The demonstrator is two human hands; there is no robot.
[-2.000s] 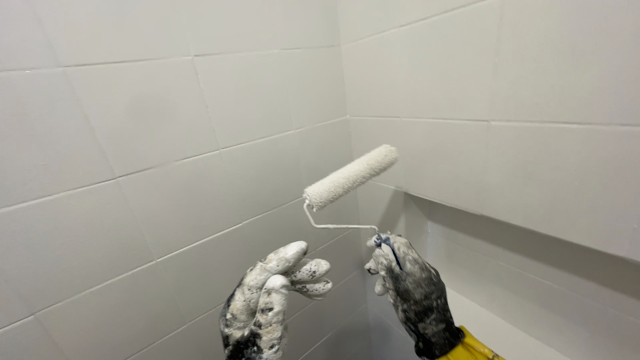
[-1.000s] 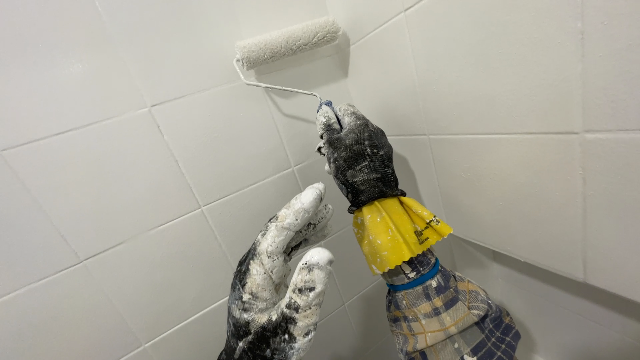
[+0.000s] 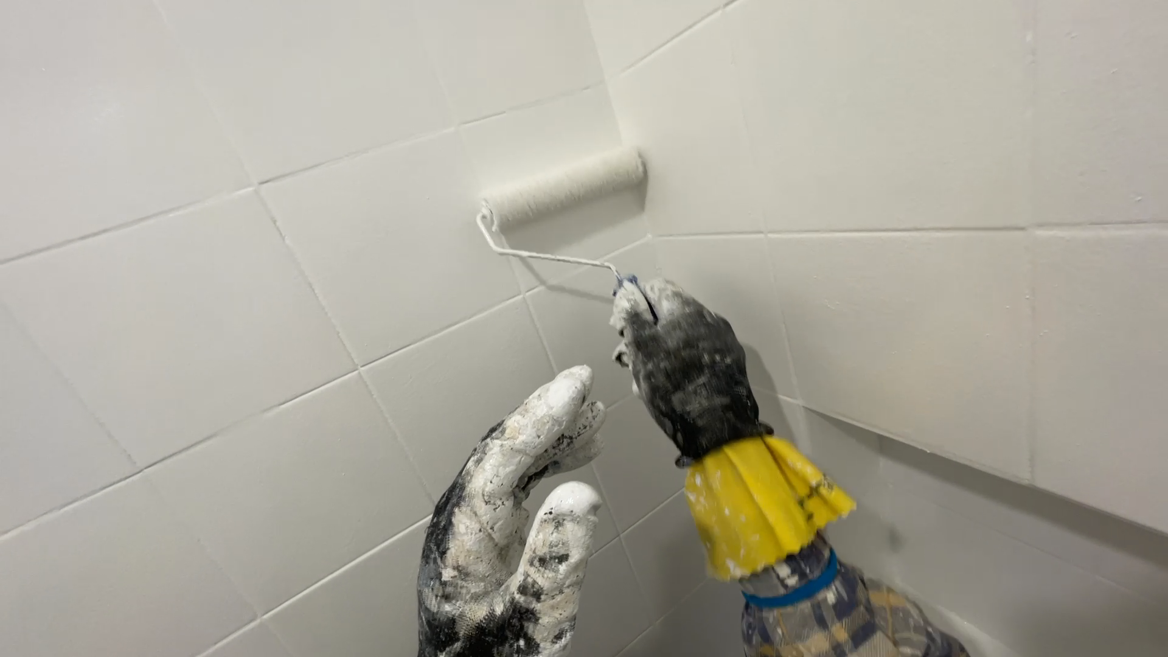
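My right hand (image 3: 689, 365), in a black glove smeared with white paint over a yellow cuff, is closed round the handle of a small paint roller (image 3: 566, 189). The roller's white sleeve lies against the left tiled wall (image 3: 411, 246), its right end at the corner. A bent wire frame joins sleeve and handle; most of the handle is hidden in my fist. Lower and to the left, my left hand (image 3: 511, 529) wears a black glove thickly coated in white paint. Its fingers are curved and apart from the thumb, with nothing between them.
A second tiled wall (image 3: 912, 338), coated white, meets the left wall at the corner. Its lower edge overhangs a recess (image 3: 967, 520) at the lower right. A plaid sleeve (image 3: 821, 602) with a blue band covers my right forearm.
Two seconds ago the roller was held up in front of the corner; now it lies on the left wall. Since one second ago it has moved down that wall. The view has shifted.
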